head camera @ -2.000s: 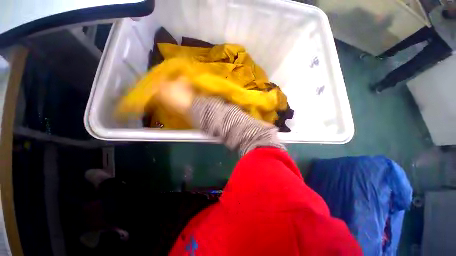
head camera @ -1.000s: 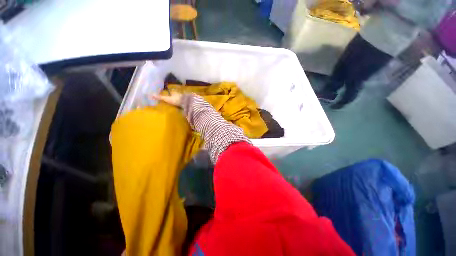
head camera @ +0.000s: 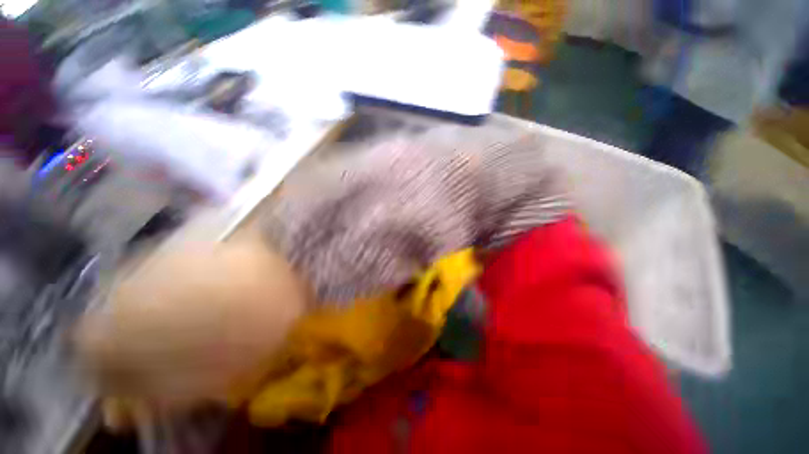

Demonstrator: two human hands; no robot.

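Note:
The picture is strongly blurred. My right hand is large at the left, reached across by my arm in its checked oversleeve and red sleeve. A mustard-yellow garment lies bunched beside and below this hand, under the forearm. The blur hides whether the fingers grip it. A small skin-coloured patch shows at the lower left below the right hand; I cannot tell whether it is part of my left hand.
The large white plastic bin stands at the right, partly behind my arm. A white tabletop with a dark edge is at the top. Blurred clear plastic lies at the upper left. Red lit digits show at the far left.
The view has turned left, towards the table and machine area. My right hand has moved from the bin to the left. The yellow garment has left the bin and is now bunched under my forearm.

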